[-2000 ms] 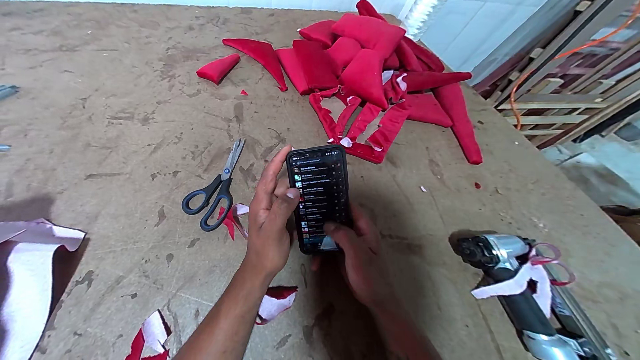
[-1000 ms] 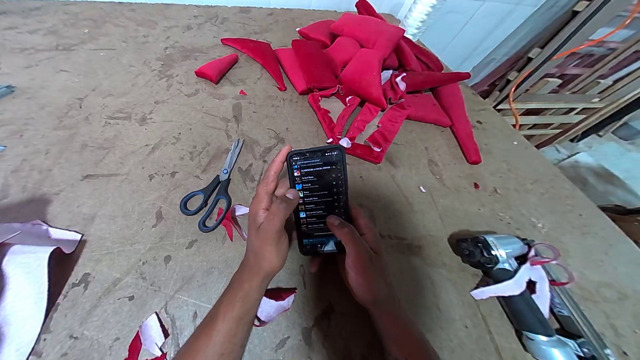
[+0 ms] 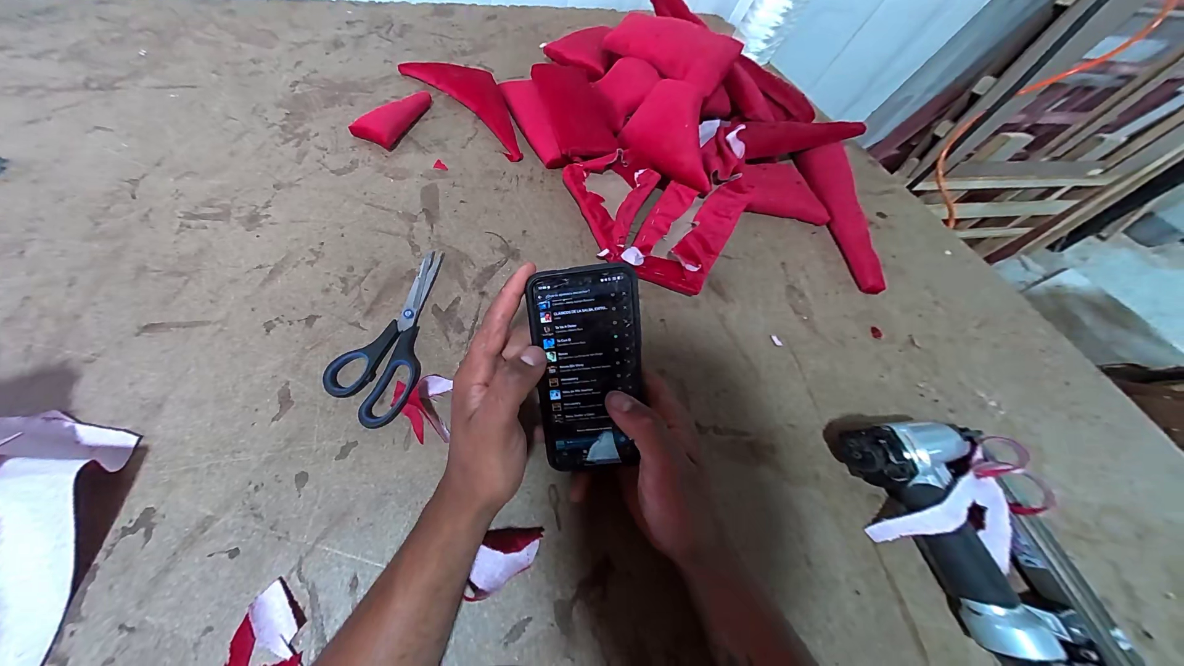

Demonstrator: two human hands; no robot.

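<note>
A black smartphone (image 3: 587,370) is upright between both hands, its lit screen showing a list with small pictures. My left hand (image 3: 495,407) holds the phone along its left edge, the thumb at that side. My right hand (image 3: 661,453) is at the lower right, its thumb on the screen and its other fingers partly hidden behind. Left of the hands lie black-handled scissors (image 3: 388,347), slightly spread, beside a red and white fabric scrap (image 3: 421,402). Beyond the phone, stuffed red fabric pieces (image 3: 666,102) are heaped with cut red fabric strips (image 3: 712,231) before them.
A pneumatic staple gun (image 3: 953,536) lies at the right with scraps over it. More scraps (image 3: 504,560) lie near my left forearm, and a large white-backed fabric piece (image 3: 37,527) is at the left. Past the table's right edge stand wooden frames (image 3: 1036,185) and an orange hose (image 3: 943,176).
The list on the phone's screen has moved and shows different entries. Both hands still hold the phone in about the same place.
</note>
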